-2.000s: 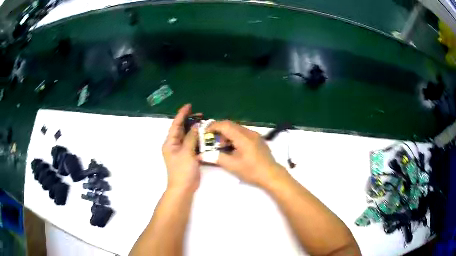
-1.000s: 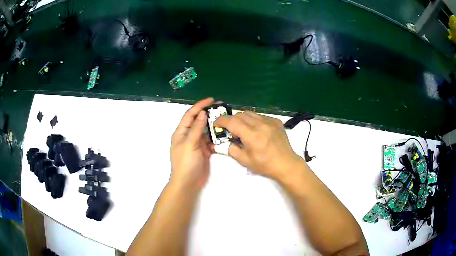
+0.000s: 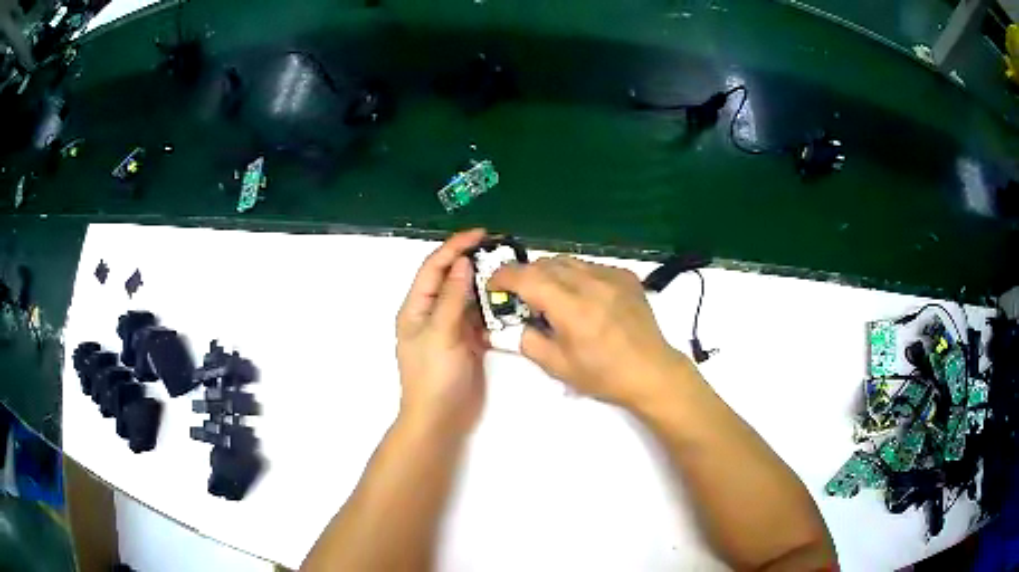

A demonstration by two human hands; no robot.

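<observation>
My left hand (image 3: 441,324) holds a black adapter housing (image 3: 517,245) from its left side, open face up. Inside it a circuit board with a yellow transformer (image 3: 500,298) and a whitish piece around it show. My right hand (image 3: 592,324) has its fingers on the board at the housing's right side and covers part of it. A black output cord (image 3: 701,307) comes out beyond my right hand and ends in a small plug (image 3: 703,353) on the white table.
Black housings (image 3: 140,419) lie at the left, near two small black pieces (image 3: 134,282). A heap of wired boards (image 3: 911,419) lies at the right edge. The green belt (image 3: 581,168) beyond carries a loose board (image 3: 468,186) and a corded unit (image 3: 821,155).
Boards and corded units on the belt have shifted to the right. The housing is now seen more openly than two seconds ago, with my right fingers still on the board.
</observation>
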